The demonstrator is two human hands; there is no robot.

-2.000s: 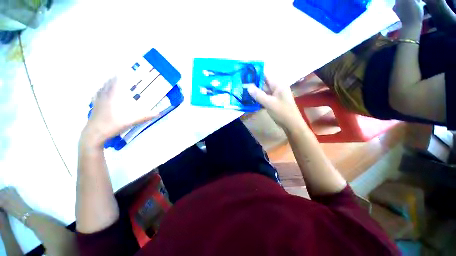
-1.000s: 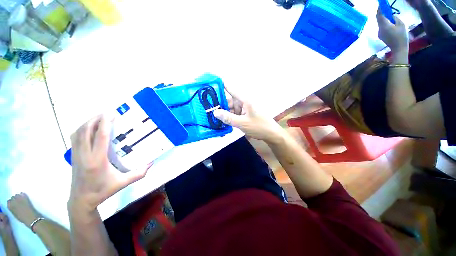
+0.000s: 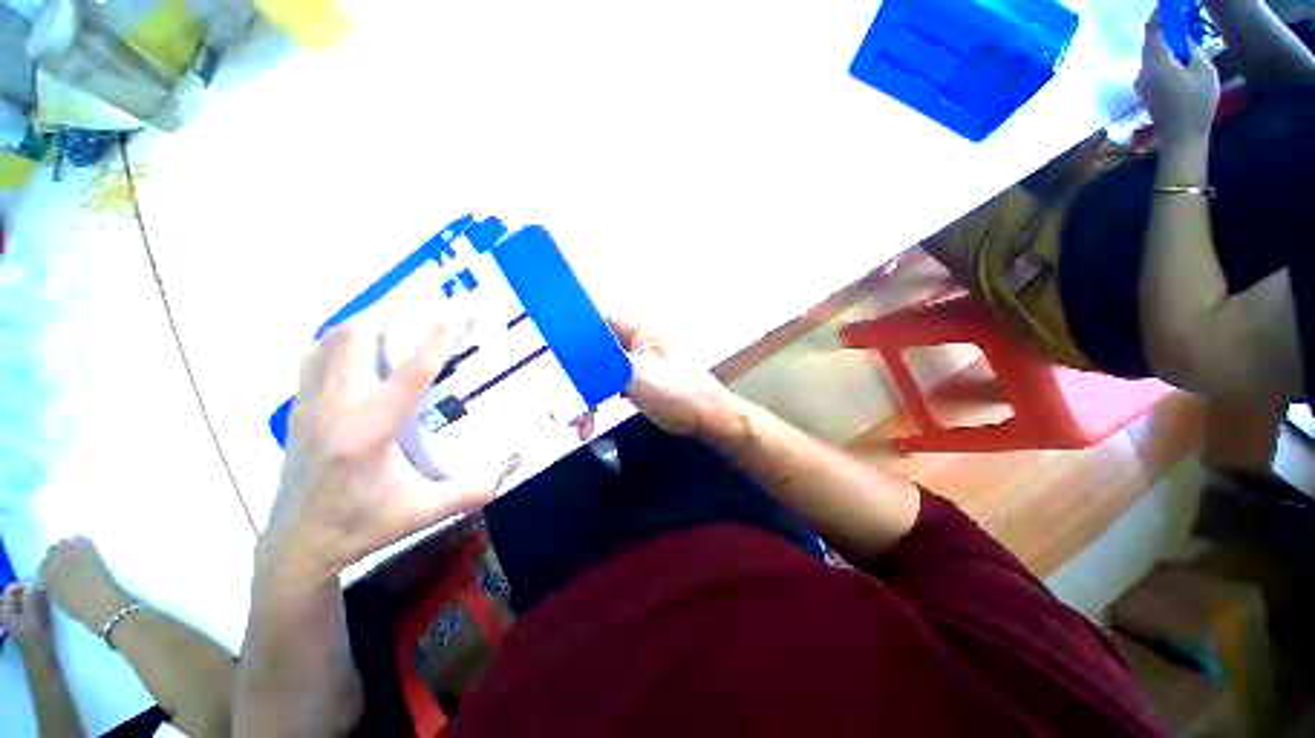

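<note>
A white retail box (image 3: 505, 361) with a blue flap and printed black cables is held between my hands above the table's near edge. My left hand (image 3: 382, 447) grips its left part, thumb along the near side and fingers over the printed face. My right hand (image 3: 663, 382) is at the box's right end, beside the blue flap, its fingers partly hidden behind the box. The blue tray with the black cable is not visible now. Blue edges of other boxes (image 3: 397, 274) show behind the held box.
A block of blue trays (image 3: 963, 65) stands at the back right of the white table (image 3: 649, 130). A neighbour's arm (image 3: 1185, 188) is at the right, another person's hands (image 3: 87, 584) at the lower left. Clear and yellow items (image 3: 130, 65) lie at the far left. A red stool (image 3: 995, 382) stands below right.
The blue tray with the cable, half out of the box a second before, is now out of sight at the box's open end. My right hand has moved against the blue flap.
</note>
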